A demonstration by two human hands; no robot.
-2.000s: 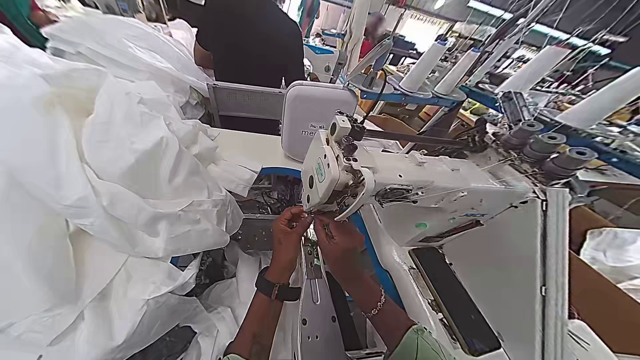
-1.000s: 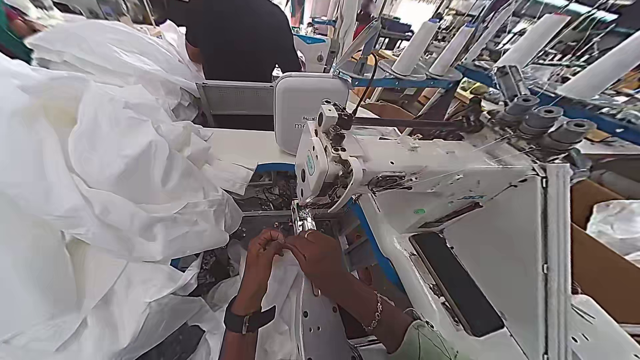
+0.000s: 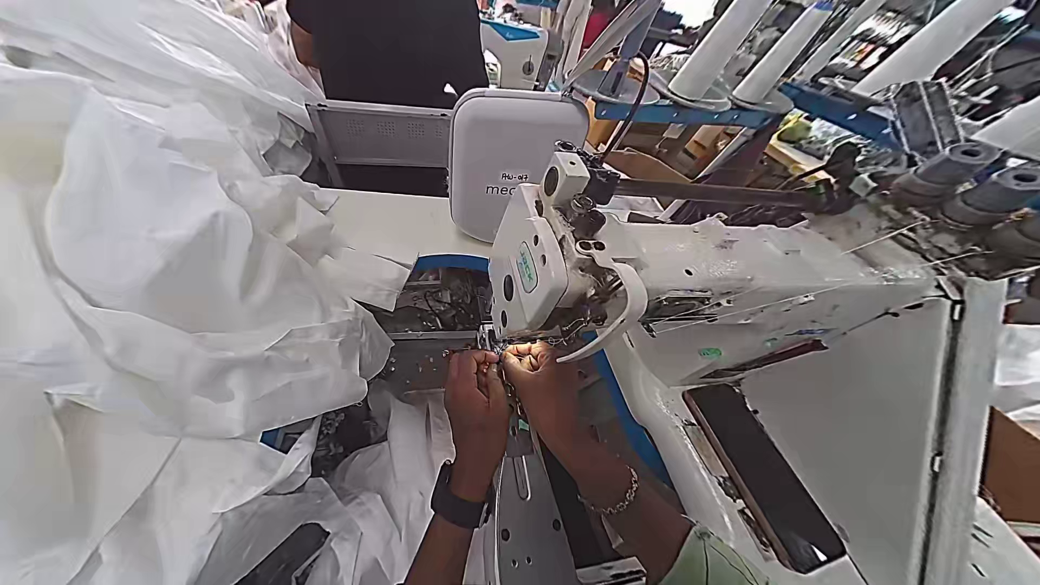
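Note:
My left hand (image 3: pixel 477 406), with a dark watch on its wrist, is at the needle area under the head of a white Jack industrial sewing machine (image 3: pixel 528 264). Close against it is my right hand (image 3: pixel 543 390), a chain bracelet (image 3: pixel 621 494) at its wrist. The fingertips of both hands are pinched together beside the presser foot; whether a thread lies between them is too small to tell. Below the hands runs the machine's narrow metal arm (image 3: pixel 528 520). White fabric (image 3: pixel 179 244) is heaped at the left.
A smartphone (image 3: pixel 764 475) lies on the machine body at the right. Behind the head stands a pale rounded case (image 3: pixel 516 154) bearing writing. Thread cones (image 3: pixel 719 49) stand on a rack at the back right. A person in dark clothes (image 3: pixel 390 49) is beyond the grey panel.
Both hands were at the needle area two seconds ago, were lower and nearer me one second ago, and are now back up under the machine head. The view has shifted slightly.

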